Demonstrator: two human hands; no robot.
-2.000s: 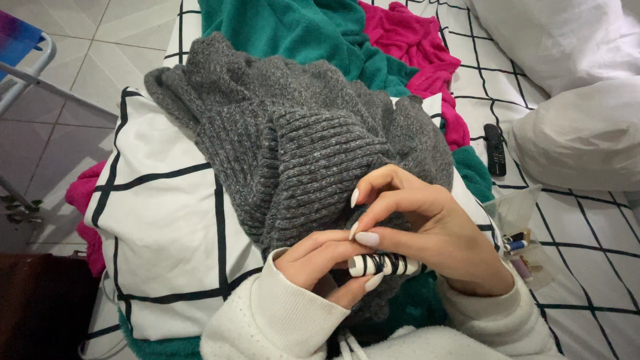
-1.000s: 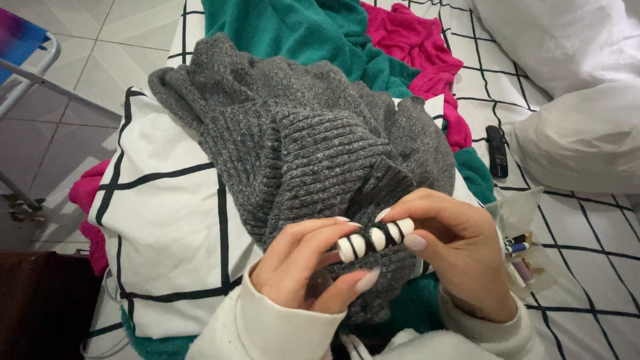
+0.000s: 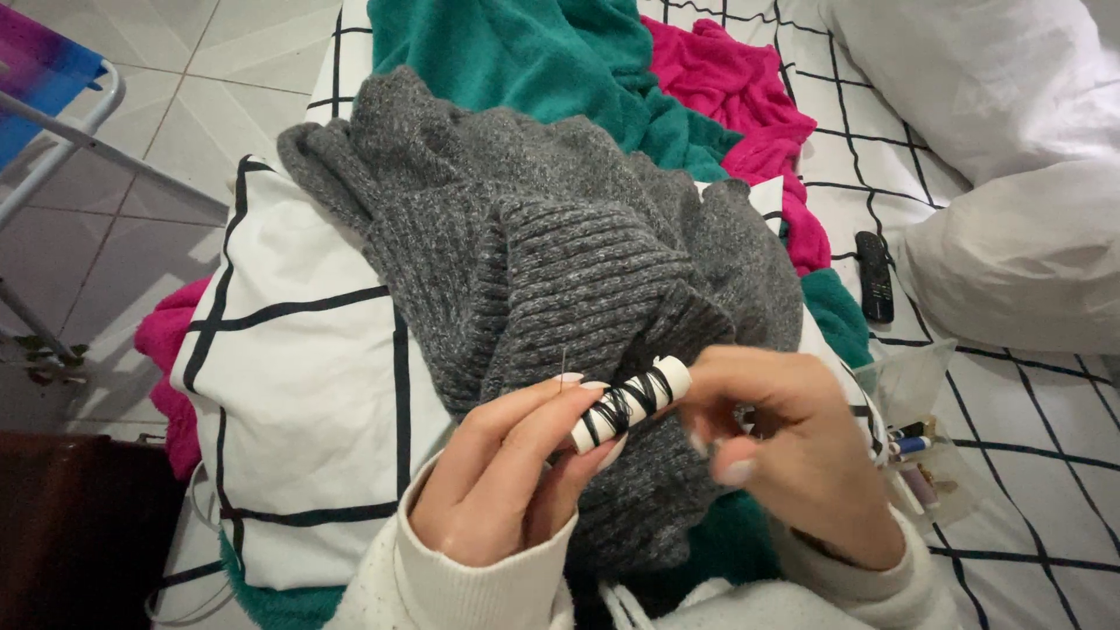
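Note:
My left hand (image 3: 516, 464) holds a white tube wound with black thread (image 3: 632, 404) between its fingertips. A thin sewing needle (image 3: 563, 367) stands up from the same fingertips. Beside the tube's upper right end is my right hand (image 3: 779, 437), blurred, its fingers curled; whether it pinches the thread cannot be told. Beneath both hands lies a dark grey knitted sweater (image 3: 586, 289) with a ribbed part, spread on a white pillow with black lines (image 3: 306, 411).
A clear case (image 3: 906, 376) with thread spools (image 3: 914, 444) lies at the right, below a black remote control (image 3: 873, 276). Green (image 3: 516, 61) and pink blankets (image 3: 744, 96) lie behind the sweater. A metal-framed chair (image 3: 87, 131) stands at the left.
My right hand has come off the thread-wound tube and moved to its right. The tube now tilts up to the right in my left hand, and the needle shows at the left fingertips.

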